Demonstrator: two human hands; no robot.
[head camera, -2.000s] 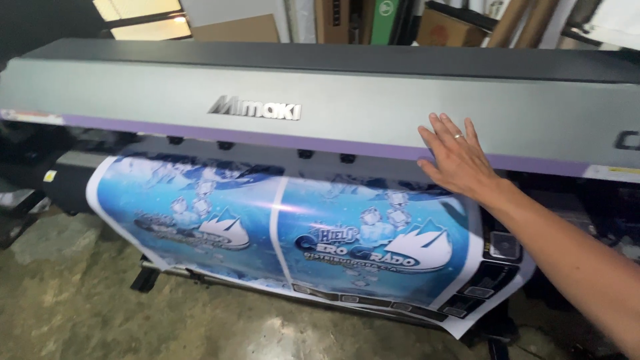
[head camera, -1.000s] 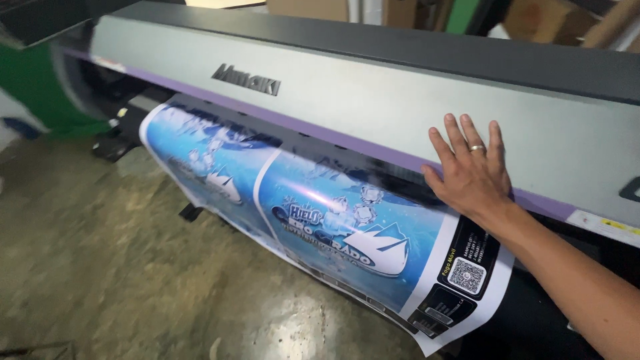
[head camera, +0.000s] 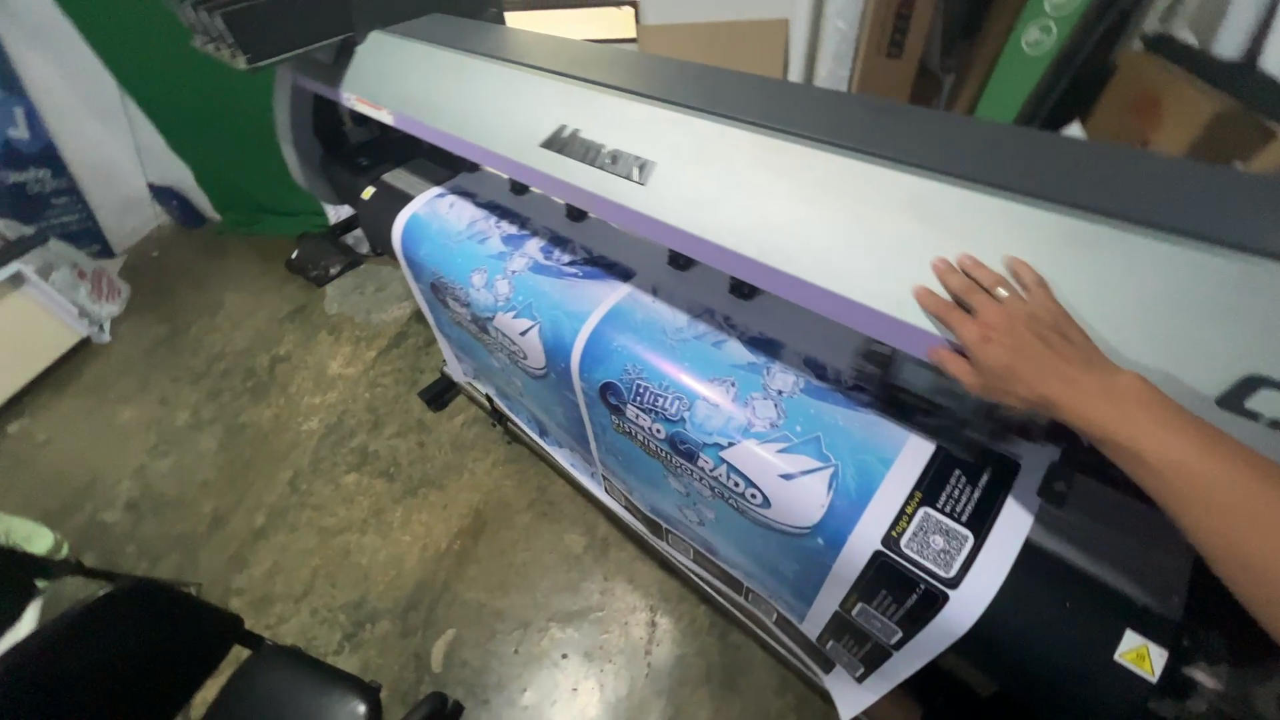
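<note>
A Mimaki wide-format printer (head camera: 800, 240) with a grey cover and a purple lower edge runs across the view. My right hand (head camera: 1020, 335) rests on the front of its cover at the right, fingers apart, a ring on one finger, holding nothing. Below the cover hangs a printed sheet (head camera: 720, 430) with blue ice-themed graphics, white borders and black panels bearing writing and printed codes. The sheet curves down over the printer's front, left of and below my hand. My left hand is out of view.
Black chairs (head camera: 290, 680) stand at the lower left on the concrete floor (head camera: 300, 480). A green cloth (head camera: 190, 110) hangs behind the printer's left end. Cardboard (head camera: 715, 48) and rolls are behind the printer. A yellow warning label (head camera: 1140, 655) is at the lower right.
The view has shifted, now showing more floor and the chairs at lower left. My right hand stays on the printer's cover in all frames.
</note>
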